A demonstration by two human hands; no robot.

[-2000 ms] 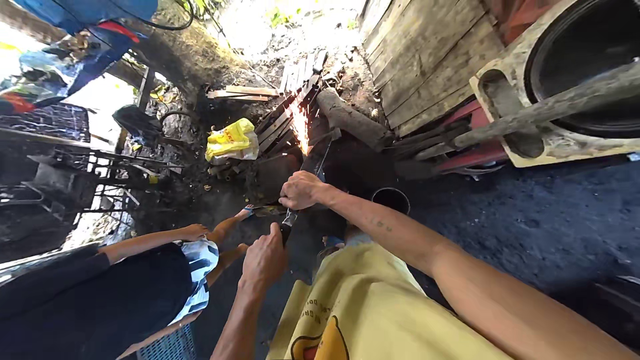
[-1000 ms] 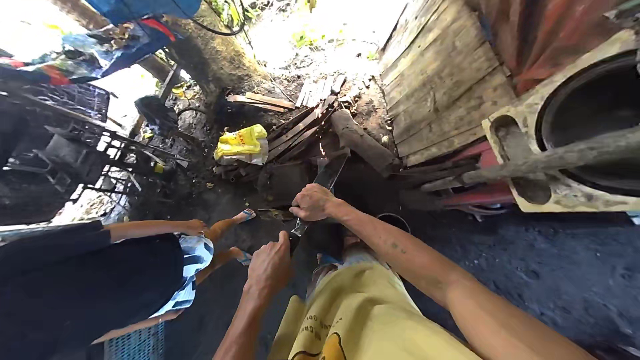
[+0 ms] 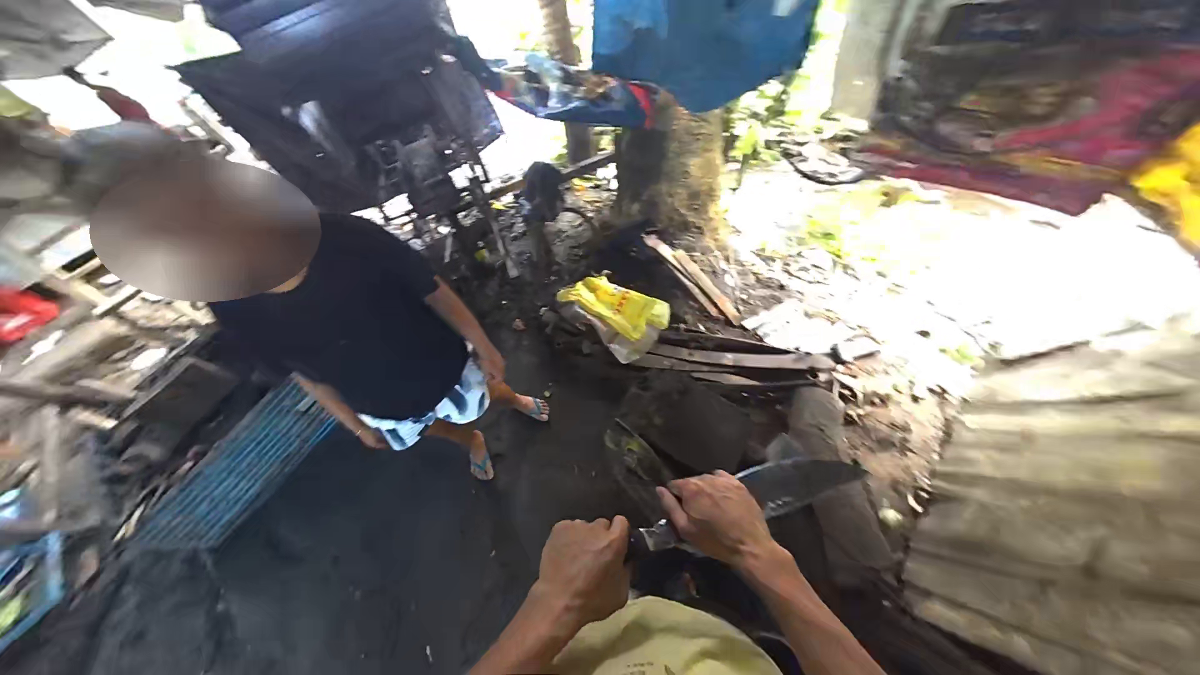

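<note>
A large knife with a broad, dark metal blade (image 3: 802,483) points to the right in front of me. My left hand (image 3: 586,567) is closed around its dark handle (image 3: 640,541). Just beyond the handle, my right hand (image 3: 717,516) grips the lower part of the blade, fingers curled over it. Beneath the blade lie a log and dark, shadowed objects. What the knife rests on, if anything, is hidden by my hands and the shadow.
A person (image 3: 347,319) in a dark shirt stands at the left, beside a blue slatted rack (image 3: 239,469). Ahead are a yellow plastic bag (image 3: 619,314), wood strips (image 3: 694,277) and a tree trunk (image 3: 670,169). Weathered boards (image 3: 1059,506) stand at the right.
Sparks flew beyond my hands two seconds ago; none show now. The view has swung left, bringing more of the other person into sight. Both hands remain on the knife.
</note>
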